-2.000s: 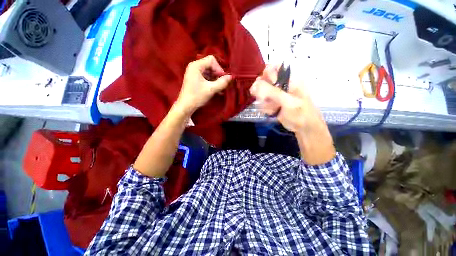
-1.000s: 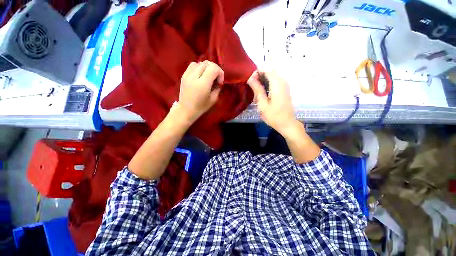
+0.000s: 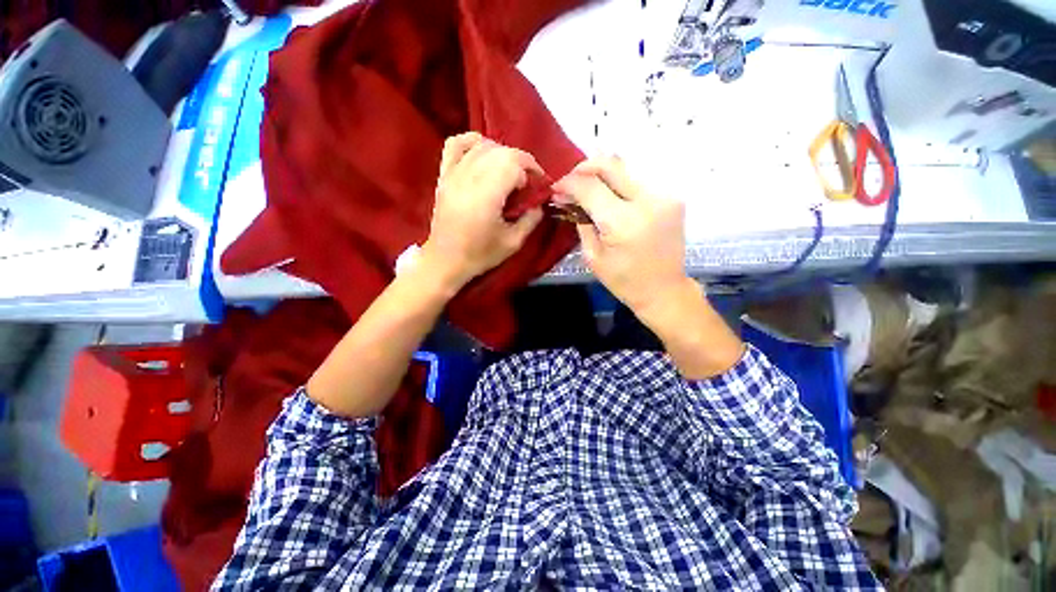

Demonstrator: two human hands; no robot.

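The dark red garment piece (image 3: 359, 127) lies bunched on the white machine table, left of the needle area. My left hand (image 3: 484, 208) pinches a folded edge of the red cloth between its fingertips. My right hand (image 3: 625, 231) is close beside it, its fingertips touching the same edge. The small dark thread snips (image 3: 570, 213) are in my right hand, mostly hidden by the fingers, with the tip at the cloth edge. Any thread there is too fine to make out.
Scissors (image 3: 851, 156) with orange and red handles lie right, beside a dark blue cord (image 3: 886, 150). The presser foot area (image 3: 720, 49) is at upper right. A grey vented housing (image 3: 79, 121) stands left. A red stool (image 3: 122, 411) and khaki garments (image 3: 961, 405) are below.
My right hand has come in from the right, and both hands now meet at the cloth edge. The snips have moved left with it. The view has shifted slightly.
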